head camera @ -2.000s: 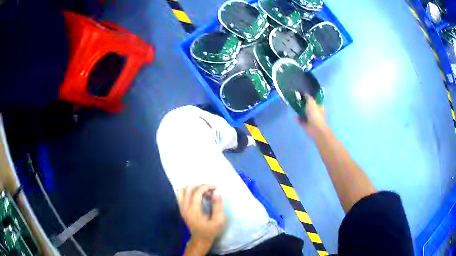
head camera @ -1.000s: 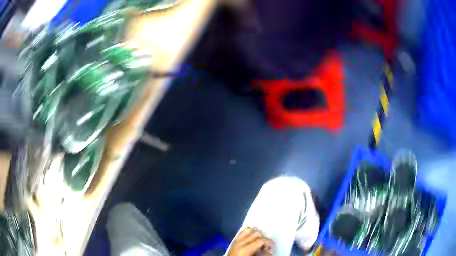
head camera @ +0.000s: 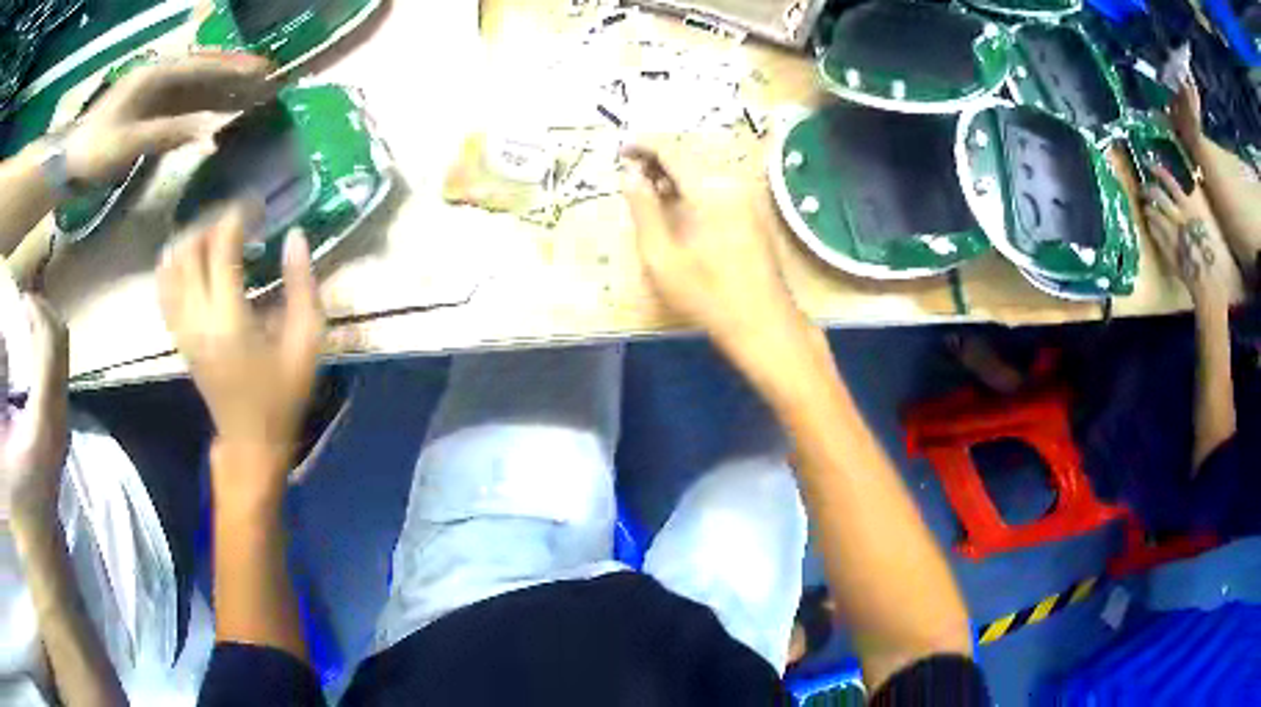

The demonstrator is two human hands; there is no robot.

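A glossy green shell [head camera: 346,145] with a dark hollow lies at the bench's left. My left hand [head camera: 249,325], blurred, is at its near edge with fingers apart; whether it touches the shell is unclear. My right hand [head camera: 712,263] is over the bench, right of centre, fingers bent beside the scattered small white-and-black trim pieces [head camera: 664,90]. A dark spot shows at its fingertips; I cannot tell if it holds a piece. A small whitish dish [head camera: 519,159] on a brown square lies left of my right hand.
Several green shells [head camera: 885,194] lie at the right. Another person's hand [head camera: 152,118] reaches beside the left shell; another pair of hands [head camera: 1182,235] is at far right. A red stool [head camera: 1016,470] stands below the bench. A person in white sits at left.
The view has swung from the floor crate to the bench. My right hand has let go of the shell it held over the crate. My left hand has left my lap.
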